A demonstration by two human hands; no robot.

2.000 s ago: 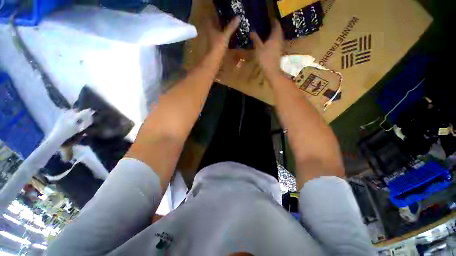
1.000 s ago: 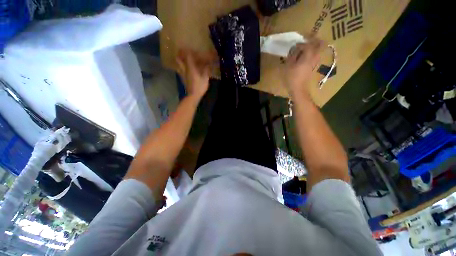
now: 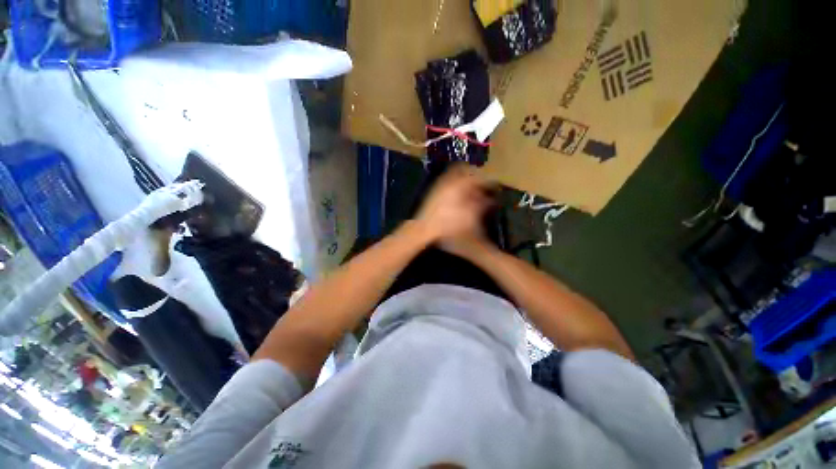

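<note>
A folded black-and-white printed bundle (image 3: 454,89) lies on the brown carton (image 3: 660,105) near its front edge. A red-and-white cord (image 3: 446,136) goes across the bundle, with a white scrap (image 3: 484,120) at its right side. My left hand (image 3: 443,203) and my right hand (image 3: 472,220) are together just below the bundle, against my dark clothing. Both are blurred and overlap, so their fingers and anything between them cannot be made out.
Another printed bundle (image 3: 521,33) with a yellow piece lies further back on the carton. To the left, an iron (image 3: 220,197) with a white-wrapped hose stands on the white-covered table (image 3: 211,101). Blue baskets (image 3: 46,197) are at far left; another blue basket (image 3: 797,321) is at right.
My hands have left the carton and come together below the bundle. The cord and white scrap have moved from the carton's right part onto the bundle.
</note>
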